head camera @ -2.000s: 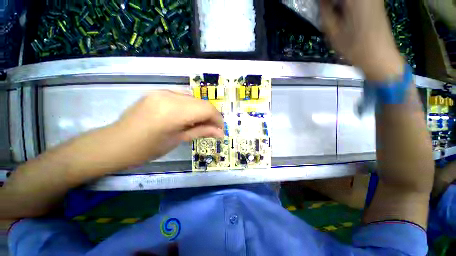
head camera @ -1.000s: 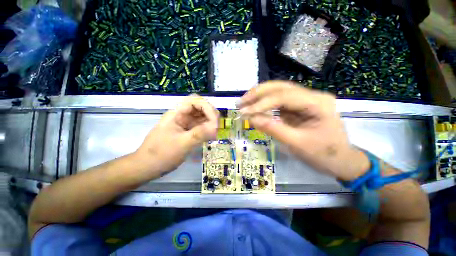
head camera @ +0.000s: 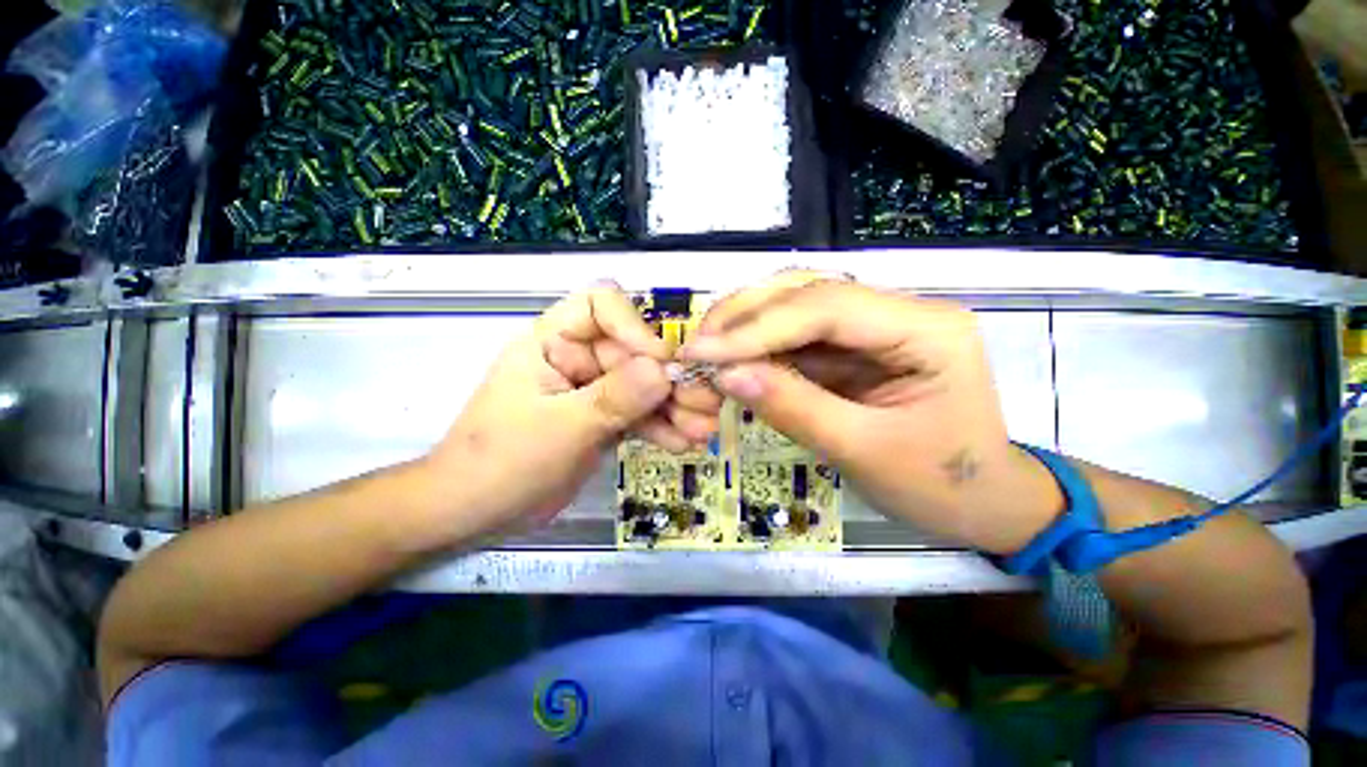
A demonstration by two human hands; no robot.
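The cream-yellow circuit board panel (head camera: 675,487) lies between the conveyor rails, its two halves side by side. Its middle and part of its far edge are hidden by my hands. My left hand (head camera: 562,397) and my right hand (head camera: 862,397) meet above the board. Their fingertips pinch small clear, glassy parts with thin wires (head camera: 694,372) between them. The exact number of parts cannot be told. A blue wrist strap (head camera: 1067,517) is on my right wrist.
Beyond the far rail (head camera: 495,274) are large black bins of dark green capacitors (head camera: 435,128). A small box of white parts (head camera: 717,147) and a tilted box of clear parts (head camera: 955,75) rest there. A blue plastic bag (head camera: 113,90) is far left. Another board (head camera: 1355,427) is at the right edge.
My right hand has come from the far bins to the board. My hands have closed together, fingertips now meeting at the small parts. The view has shifted with my head.
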